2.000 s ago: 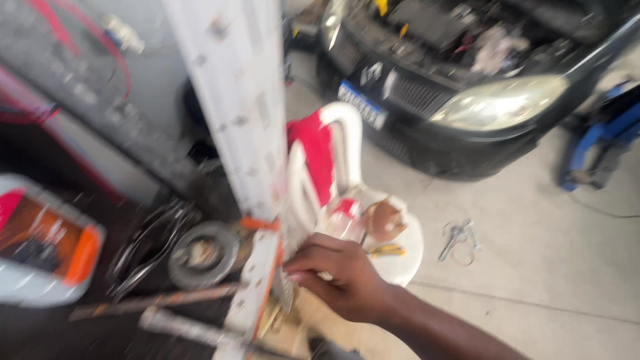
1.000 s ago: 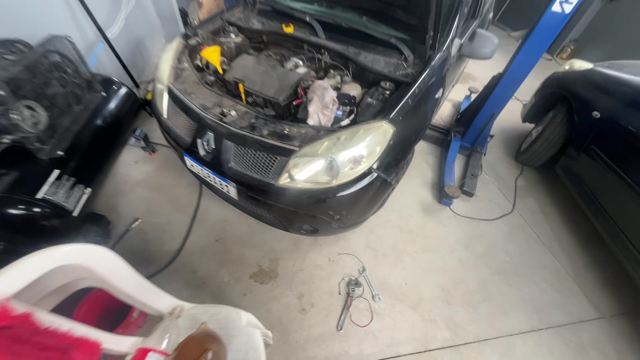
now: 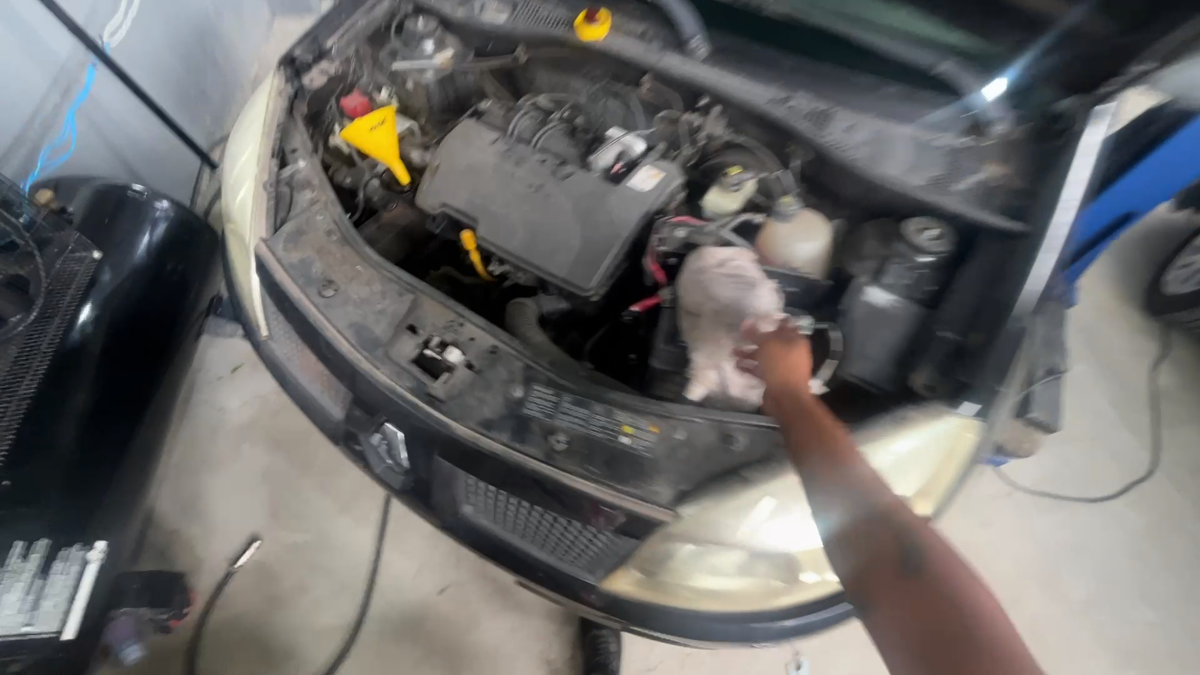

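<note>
My right hand (image 3: 776,356) reaches into the open engine bay of a black car and touches a pale, crumpled rag (image 3: 722,314), which lies beside the engine. Blur hides whether the fingers close on the cloth. Just behind the rag is an off-white plastic fluid reservoir (image 3: 795,242). The dark plastic engine cover (image 3: 553,197) lies to the left, with a yellow dipstick handle (image 3: 471,246) at its front edge. A yellow funnel (image 3: 377,136) stands tilted at the bay's left side. My left hand is out of view.
The car's headlight (image 3: 797,525) and front grille (image 3: 534,516) lie under and beside my forearm. A black cylindrical tank (image 3: 150,281) stands at the left. Hoses lie on the floor (image 3: 450,600). Part of a blue lift (image 3: 1134,187) is at the right.
The view has moved from a chair and shelf to close over the engine bay. My right hand, near the shelf upright two seconds ago and unseen one second ago, is now at the rag.
</note>
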